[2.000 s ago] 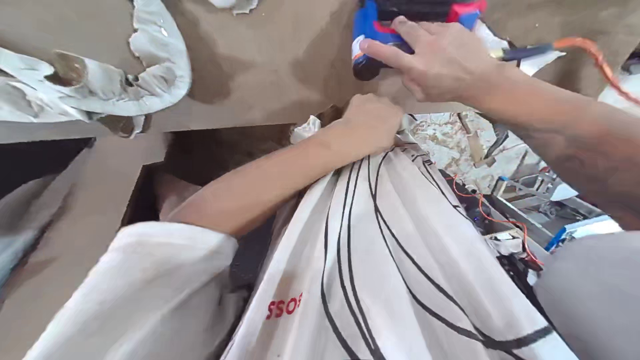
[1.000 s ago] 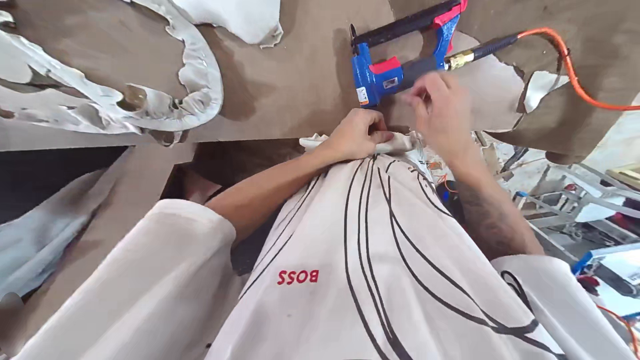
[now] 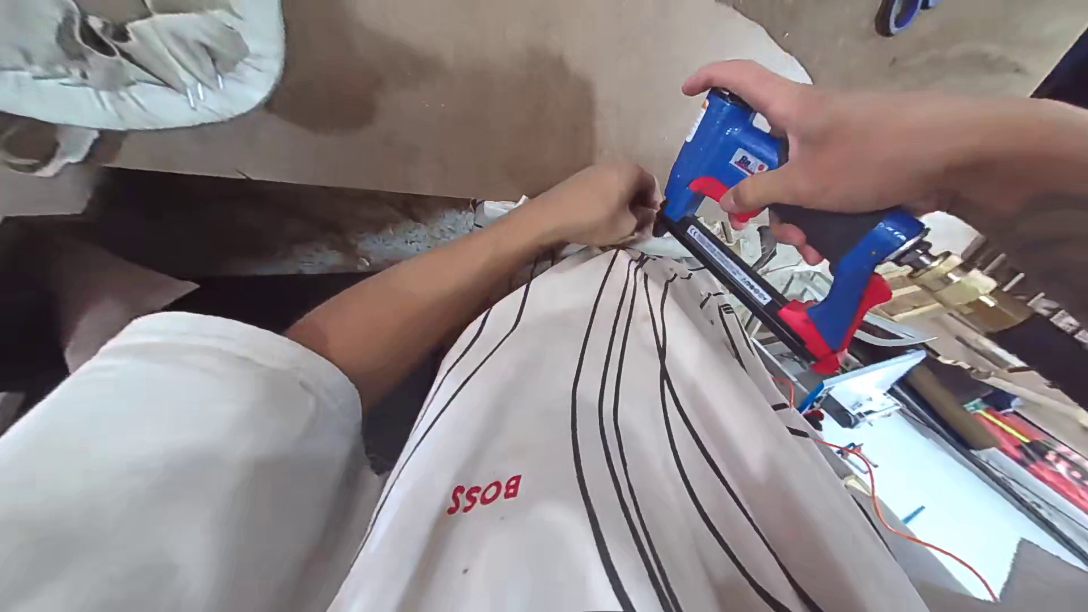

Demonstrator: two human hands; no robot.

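My right hand (image 3: pixel 858 153) grips the blue and red pneumatic staple gun (image 3: pixel 731 153) with an air-hose fitting at its rear. The gun's nose points at the fingers of my left hand (image 3: pixel 599 204), close beside them. Those left fingers are closed on the edge of light fabric (image 3: pixel 659 245) near the front edge of the table; whether the nose touches the fabric is hard to tell. My white shirt with black lines (image 3: pixel 544 408) fills the lower middle.
A brown tabletop (image 3: pixel 442 110) spans the upper part. On it, at the upper left, lies a rounded piece covered in gathered pale fabric (image 3: pixel 170 93). At the top right are blue handles (image 3: pixel 897 13). An orange hose (image 3: pixel 875 501) hangs at the lower right.
One second ago the staple gun lay on the table; it is now in my right hand with its nose near my left fingers. The view has shifted.
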